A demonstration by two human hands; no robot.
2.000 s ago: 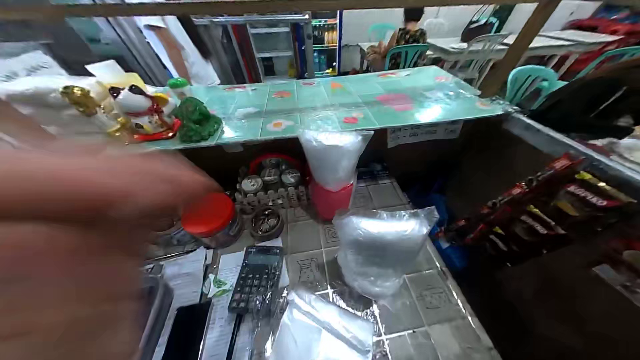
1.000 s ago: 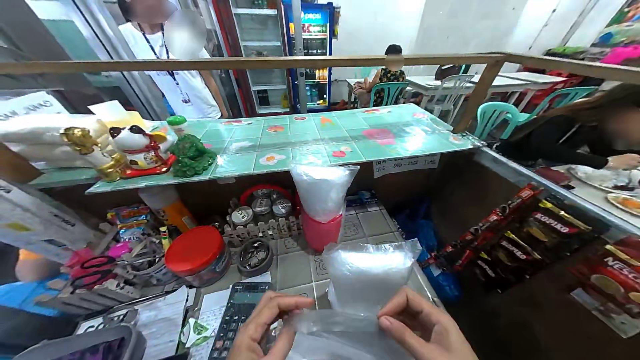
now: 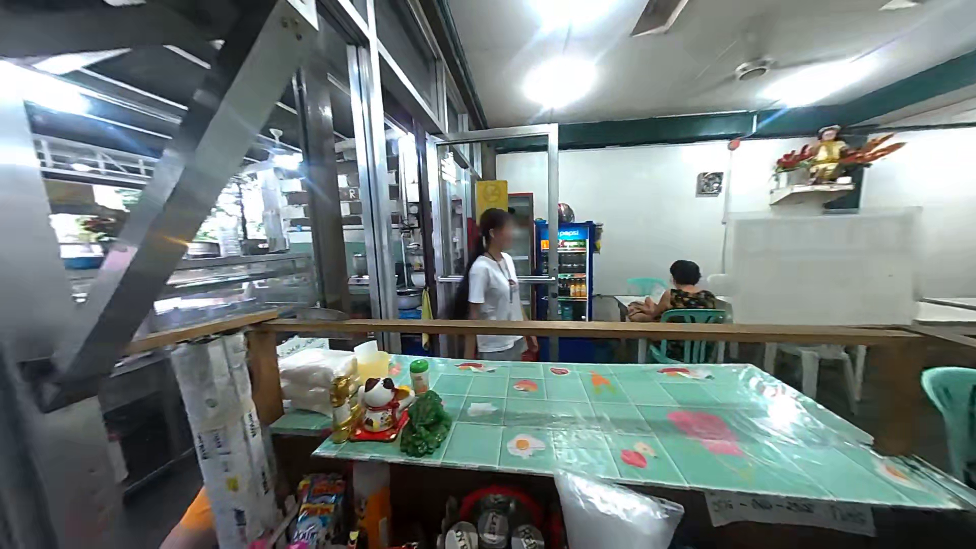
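Observation:
Neither my left hand nor my right hand shows in the head view. At the bottom edge stands a bundle of clear plastic bags (image 3: 618, 515), its lower part cut off. Left of it, several round-topped containers (image 3: 494, 526) sit in a red holder. Above them is the counter covered with a green floral plastic sheet (image 3: 564, 427). A white beckoning-cat figurine (image 3: 380, 404) on a red base, a green figurine (image 3: 427, 427), a gold figurine (image 3: 341, 408) and a green-capped shaker (image 3: 419, 377) stand at its left end.
A wooden rail (image 3: 595, 329) runs behind the counter. Beyond it are a person in a white shirt (image 3: 494, 290), a drinks fridge (image 3: 565, 271) and a seated person (image 3: 686, 293). Metal framing (image 3: 175, 175) rises at left. Green plastic chairs (image 3: 953, 412) stand at right.
The view has tilted up strongly. Both hands, seen earlier at a clear plastic bag, are out of view, as are the calculator and red-lidded jar. The person in white has moved from the counter's left side.

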